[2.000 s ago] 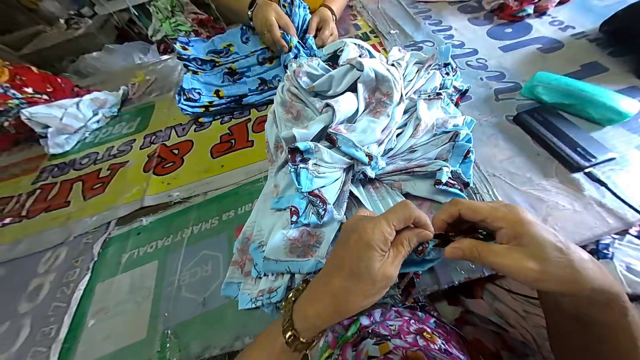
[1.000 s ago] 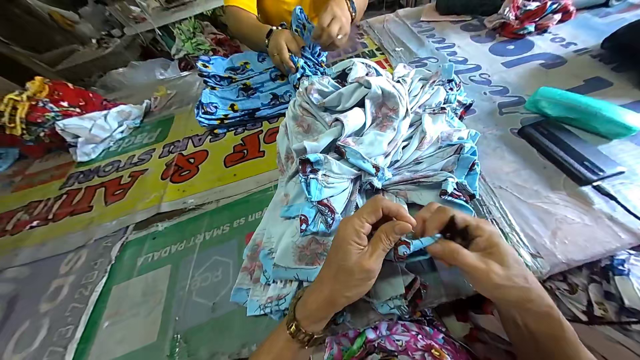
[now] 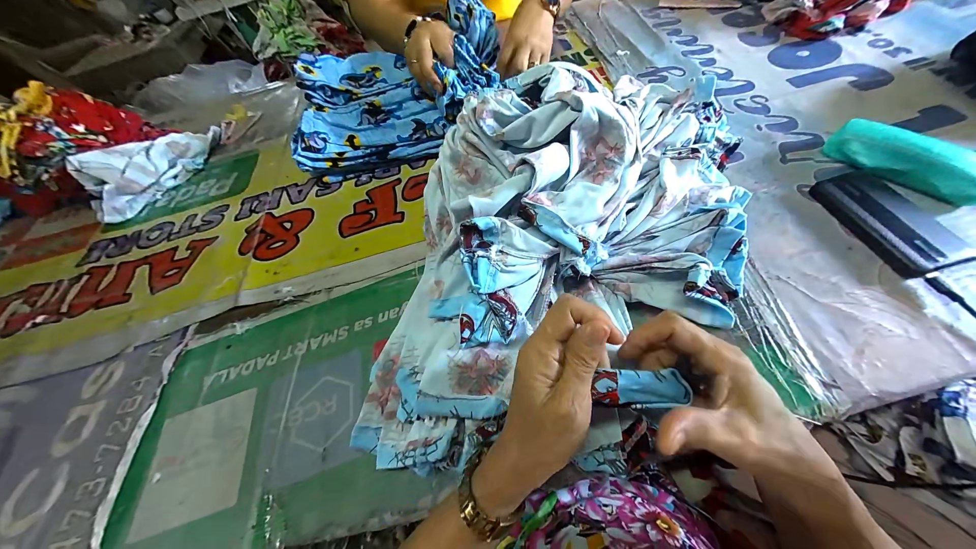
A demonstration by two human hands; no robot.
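Note:
A large gathered pile of light blue printed garments (image 3: 564, 168) lies before me, its inner side pale grey, with red figures on the trim. At its near edge, my left hand (image 3: 564, 366) is closed on one end of a narrow light blue fabric band (image 3: 644, 387) that has a red print. My right hand (image 3: 709, 389) is around the band's other end with fingers apart; whether it touches the cloth I cannot tell. A gold-coloured bracelet (image 3: 476, 503) is on my left wrist.
Across the pile, another person's hands (image 3: 431, 57) hold bunched blue fabric beside a folded blue printed stack (image 3: 366, 114). Red cloth (image 3: 76, 122) and white cloth (image 3: 137, 171) lie at the left. A dark device with a cable (image 3: 888, 221) and a green roll (image 3: 900, 156) lie right. Printed sheeting covers the surface.
My right fingers have spread apart from the pinch they had near my left hand. The blue band now shows stretched out between my hands.

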